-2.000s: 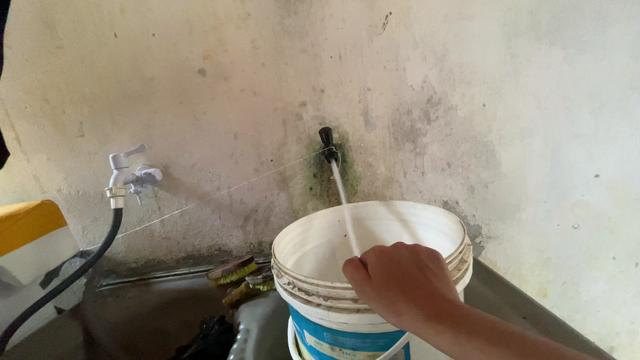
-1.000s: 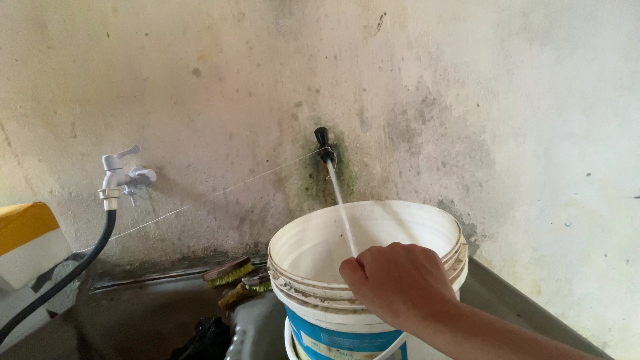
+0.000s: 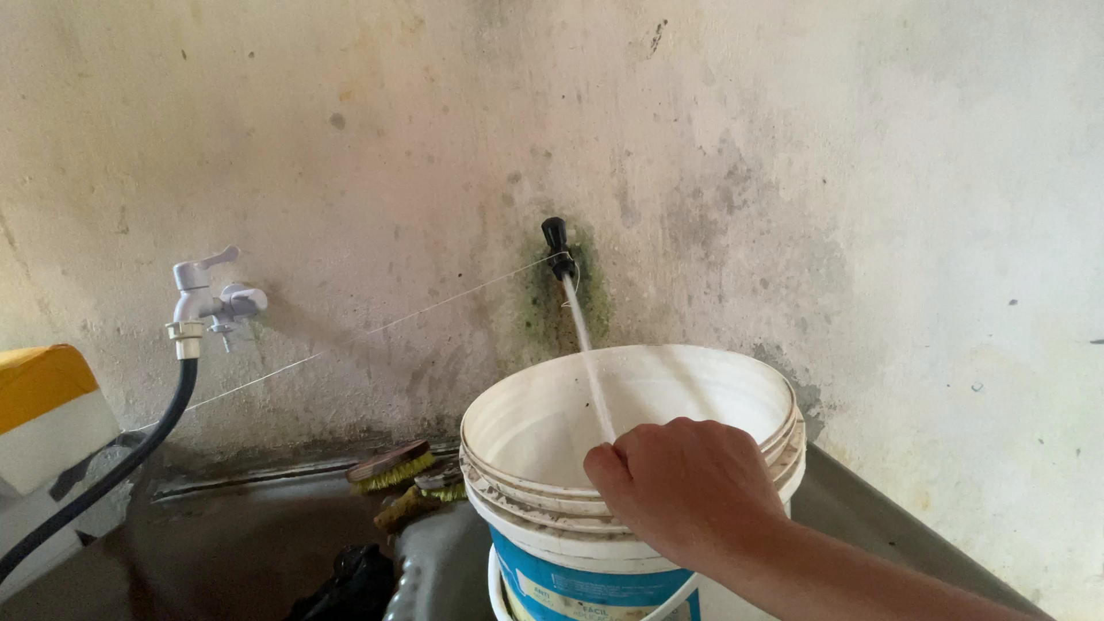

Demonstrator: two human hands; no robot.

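A white plastic bucket (image 3: 552, 517) with a blue band and a wire-type handle stands below a black tap (image 3: 556, 246) on the wall. A stream of water (image 3: 589, 354) runs from the tap down into the bucket. My right hand (image 3: 690, 483) is closed on the bucket's near rim, knuckles up, its thumb side near the stream. The fingertips are hidden inside the rim. The water level in the bucket cannot be seen. My left hand is out of view.
A white plastic tap (image 3: 194, 297) with a black hose (image 3: 129, 466) is at the left. A thin string (image 3: 414, 312) runs from the black tap. Scrubbing brushes (image 3: 392, 466) and a black plastic bag (image 3: 345, 586) lie in the grey sink (image 3: 233, 509). A yellow-and-white container (image 3: 52, 414) stands far left.
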